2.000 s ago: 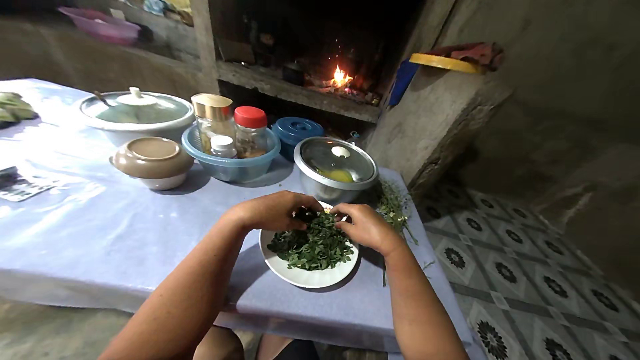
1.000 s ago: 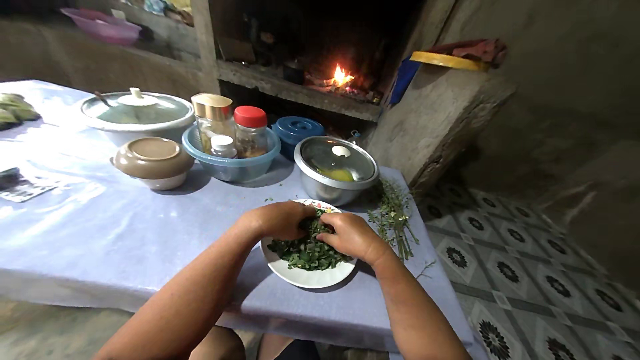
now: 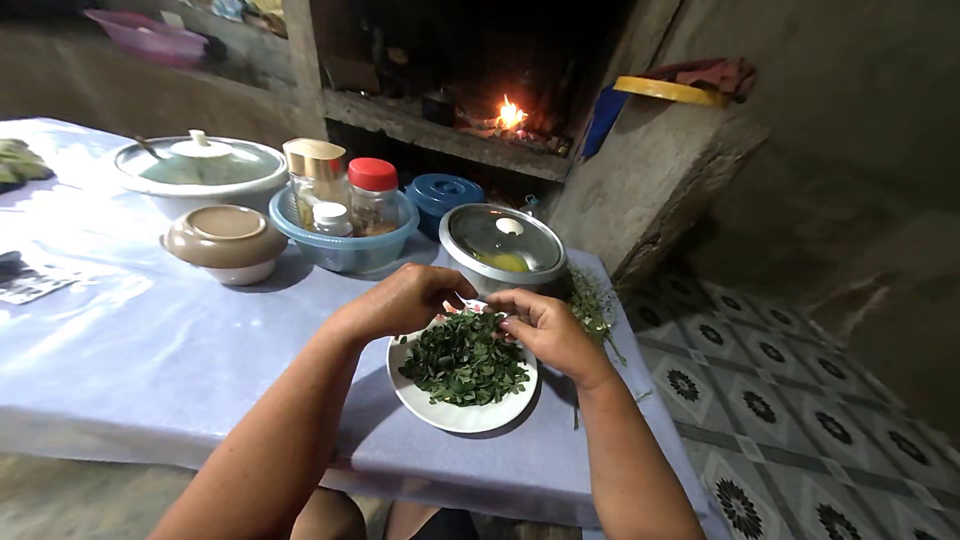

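Small green leaves lie heaped on a white plate with a red pattern at its far rim. Above the plate's upper left side is my left hand, its fingers bent toward the rim; whether anything is pinched in them is hidden. My right hand is over the upper right of the heap, thumb and fingers curled close together near the leaves; I cannot tell if it holds a leaf. Leafy stems lie on the table to the right of the plate.
Behind the plate stands a lidded metal pot. Further left are a blue basin holding jars, a brown-topped bowl and a large lidded dish. A fire burns in the hearth beyond. The table's right edge is near my right arm.
My hands were down in the leaves at the far part of the plate; now they are raised a little and more leaves show. The heap looks more spread out.
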